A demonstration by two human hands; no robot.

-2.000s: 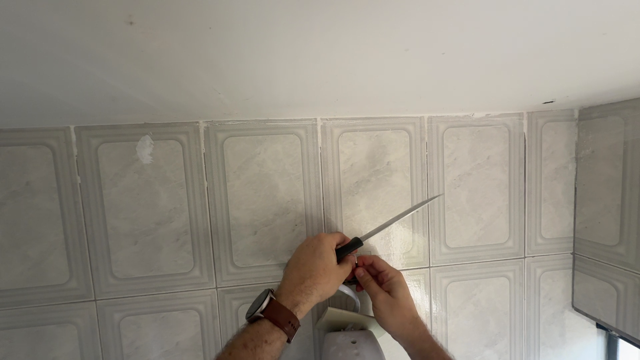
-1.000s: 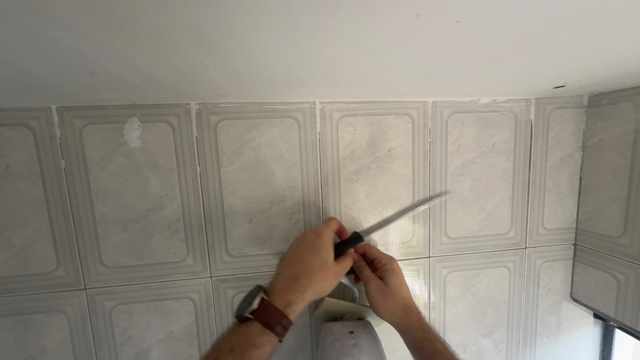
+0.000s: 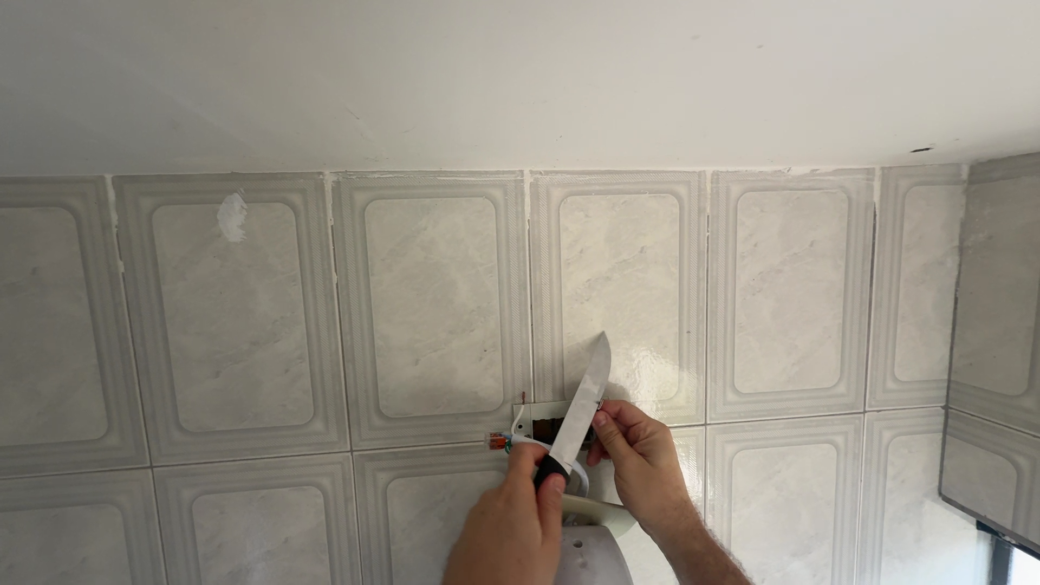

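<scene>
My left hand [image 3: 516,516] grips the black handle of a knife [image 3: 587,394], its broad metal blade pointing up and slightly right. The blade crosses in front of a metal mounting plate [image 3: 523,426] on the tiled wall, over a dark opening. My right hand [image 3: 638,455] pinches a small metal piece, perhaps a screw, at the plate's right end beside the blade. An orange wire connector [image 3: 497,441] with thin wires sits at the plate's left. Below, between my hands, are a pale cable [image 3: 581,479] and a light-coloured fixture [image 3: 589,552], partly hidden.
Patterned grey wall tiles [image 3: 435,309] meet a white ceiling [image 3: 520,81] above. One tile bears a white patch [image 3: 233,216]. At the right the wall turns a corner, with a dark frame [image 3: 995,544] at the lower right edge.
The knife has turned from pointing right and up to nearly upright. My hands have moved apart, and the plate and orange connector now show.
</scene>
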